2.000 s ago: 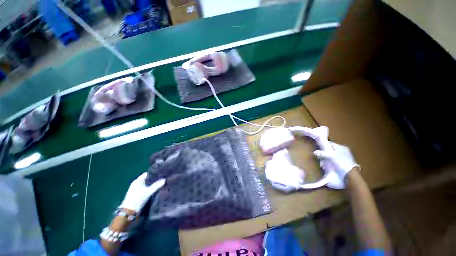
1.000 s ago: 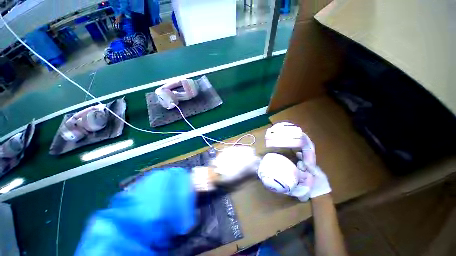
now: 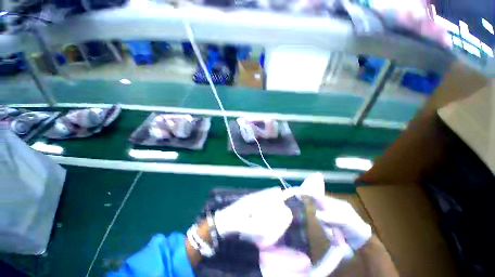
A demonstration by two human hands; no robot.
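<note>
A pink-and-white cat-ear headset (image 3: pixel 332 261) is held low in front of me, blurred and partly hidden by my hands. My gloved left hand (image 3: pixel 252 217) is at its left side, over the dark bubble bag; the fingers are too blurred to tell what they hold. My gloved right hand (image 3: pixel 347 224) is closed on the headband at the right. The dark bubble bag (image 3: pixel 230 258) lies under my left hand, mostly covered. A white cable (image 3: pixel 221 108) hangs from above and runs down towards the headset.
More headsets (image 3: pixel 172 125) lie on dark bags along the green conveyor (image 3: pixel 320 149), behind a white rail (image 3: pixel 190 169). An open carton (image 3: pixel 418 230) stands at the right with dark bags inside. A whitish bag (image 3: pixel 27 197) is at the left. A shelf (image 3: pixel 271 27) crosses above.
The view has tilted up and shows the shelf. My left hand has come beside the headset from over the bag. The headset is now lower in view, with my right hand still on it.
</note>
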